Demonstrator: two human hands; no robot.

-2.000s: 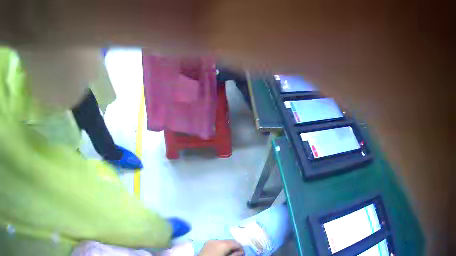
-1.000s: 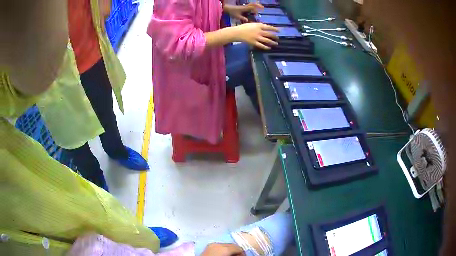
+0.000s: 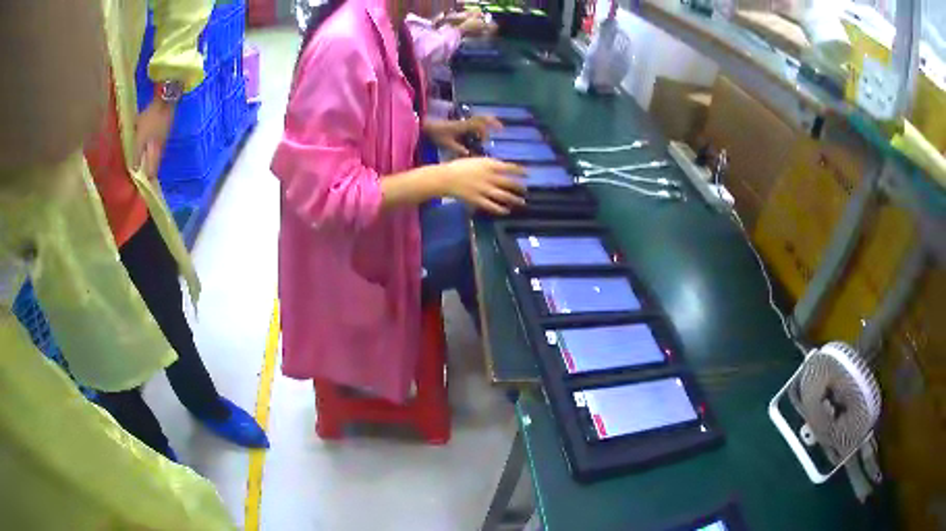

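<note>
Neither of my hands is in view. A black phone tray [image 3: 643,452] lies on the dark green bench in front of me, running away from me. It holds several phones side by side. The nearest phone [image 3: 641,406] and the one behind it [image 3: 610,347] have pale lit screens with a small red mark at the left end. The farther phones [image 3: 589,295] are also lit. The corner of another black tray [image 3: 723,519] with a lit screen is cut off by the bottom edge.
A person in a pink smock [image 3: 342,207] on a red stool [image 3: 436,384] has both hands over a farther tray. People in yellow-green smocks [image 3: 93,301] stand left. White cables [image 3: 633,178], a power strip [image 3: 701,174] and a white fan [image 3: 830,399] are right, below a shelf.
The view has tilted up and shows more of the line. The brown blur at the top and right has gone. The hand on the knee at the bottom has left the picture.
</note>
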